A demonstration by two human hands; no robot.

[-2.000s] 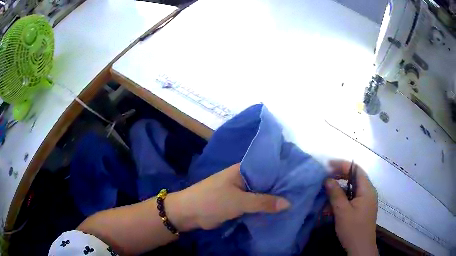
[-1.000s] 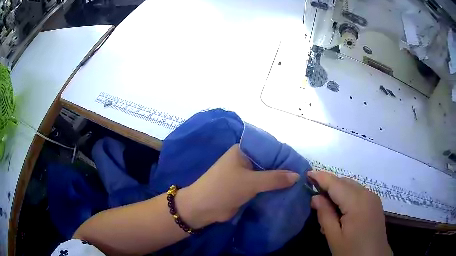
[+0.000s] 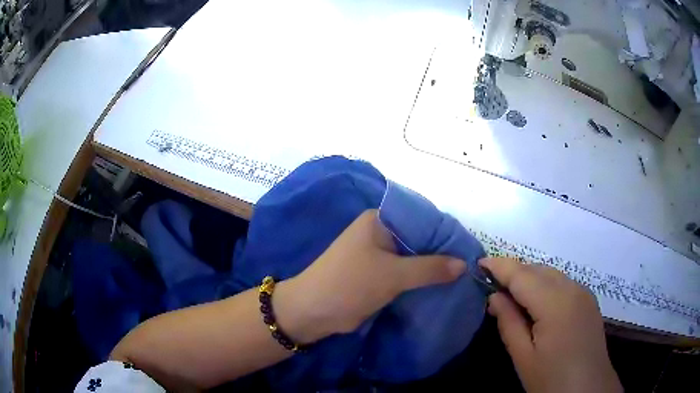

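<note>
A blue denim-like garment (image 3: 315,199) lies over the table's front edge and hangs down in front of it. Its lighter face with a thin pale edge line shows near the fingers. My left hand (image 3: 368,280) grips the cloth, thumb on top, pointing right. My right hand (image 3: 545,315) holds small dark thread snips (image 3: 487,281) between thumb and fingers, their tips against the cloth beside my left thumb. The snips are mostly hidden by the fingers, so whether the blades are closed cannot be told.
The white table (image 3: 307,84) has a printed ruler (image 3: 219,160) along its wooden front edge. The sewing machine head (image 3: 503,46) with its presser foot area stands at the upper right. A green fan (image 3: 9,157) is cut off at the left edge. A pale cord runs near it.
The view has swung right since the first frame. My right hand has brought the snips from beside the garment to the cloth near my left thumb. Little has changed in the last second.
</note>
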